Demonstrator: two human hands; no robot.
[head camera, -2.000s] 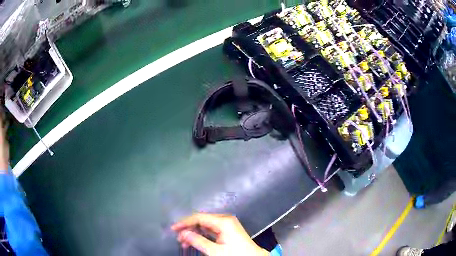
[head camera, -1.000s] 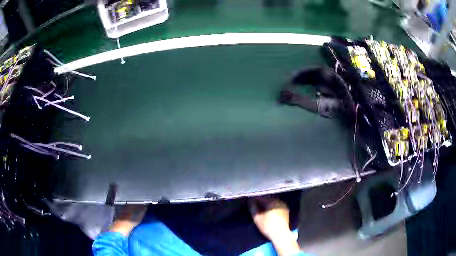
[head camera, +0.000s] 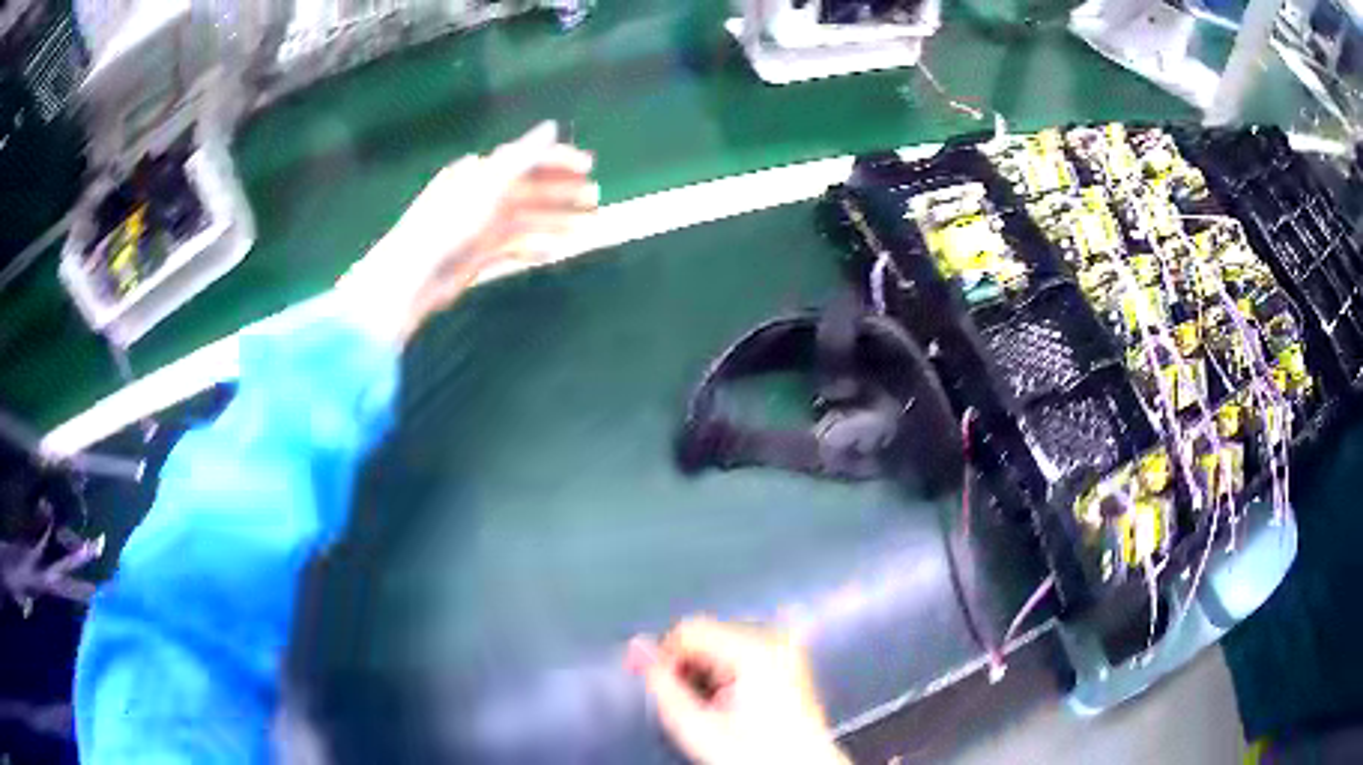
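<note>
My left hand (head camera: 486, 221) reaches forward over the white line, palm down, fingers extended and slightly blurred, with nothing seen in it. A white housing (head camera: 227, 239) with dark and yellow parts inside lies left of it, not touched. A second white housing (head camera: 837, 57) is cut off by the top edge, with a thin wire trailing from it. My right hand (head camera: 736, 691) is low at the mat's front edge, fingers curled and blurred; whether it holds something small cannot be told.
A black looped strap (head camera: 718, 446) lies on the green mat, beside a black rack (head camera: 1005, 426) with rows of yellow-dotted boards and hanging pale wires. Pale wires (head camera: 53, 561) stick out at the left edge. A light blue plastic piece (head camera: 1188, 635) is below the rack.
The view has turned. Both hands were low near my lap one second ago; my left hand has since moved forward over the mat and my right hand has come up to its front edge.
</note>
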